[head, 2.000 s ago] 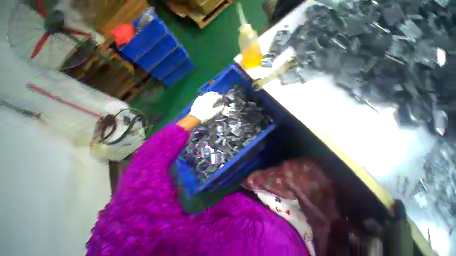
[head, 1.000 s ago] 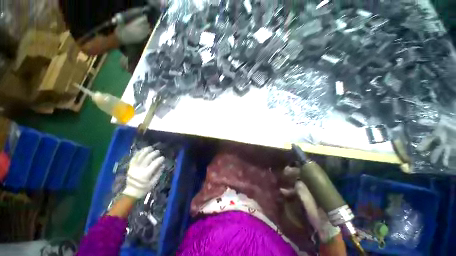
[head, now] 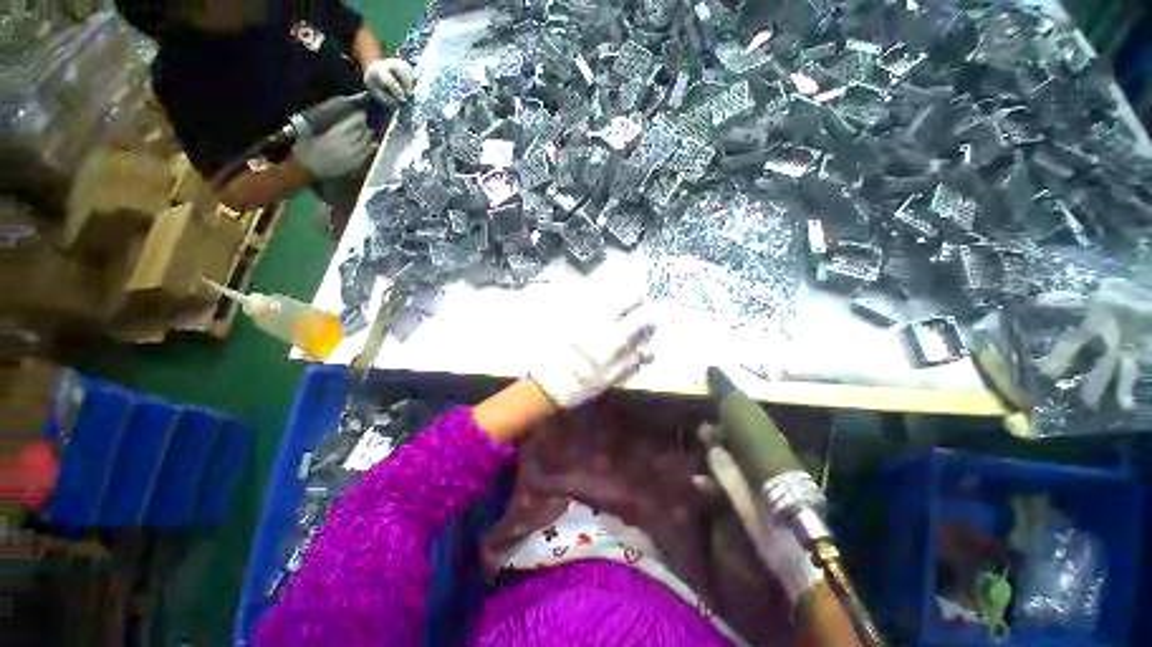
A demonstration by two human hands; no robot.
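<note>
My left hand [head: 596,360], in a white glove, is at the table's near edge with its fingers spread and nothing seen in it. My right hand [head: 762,512], also gloved, holds the olive-green air tool [head: 756,436] near the table edge. The tool's dark tip points up and left; its silvery collar and hose trail down to the right. A large heap of grey metal castings [head: 606,139] lies across the white table [head: 505,310], with fine silvery chips [head: 733,272] in front of it.
An oil bottle [head: 298,324] lies at the left table corner beside a thin strip [head: 377,331]. A blue parts bin [head: 293,474] stands left of my lap, another blue bin [head: 929,556] lower right. Empty gloves [head: 1105,341] lie at right. A person [head: 259,76] with a tool stands upper left.
My left hand has moved from inside the blue parts bin, right and up to the table edge. The air tool has shifted slightly left. The person at upper left shows more fully.
</note>
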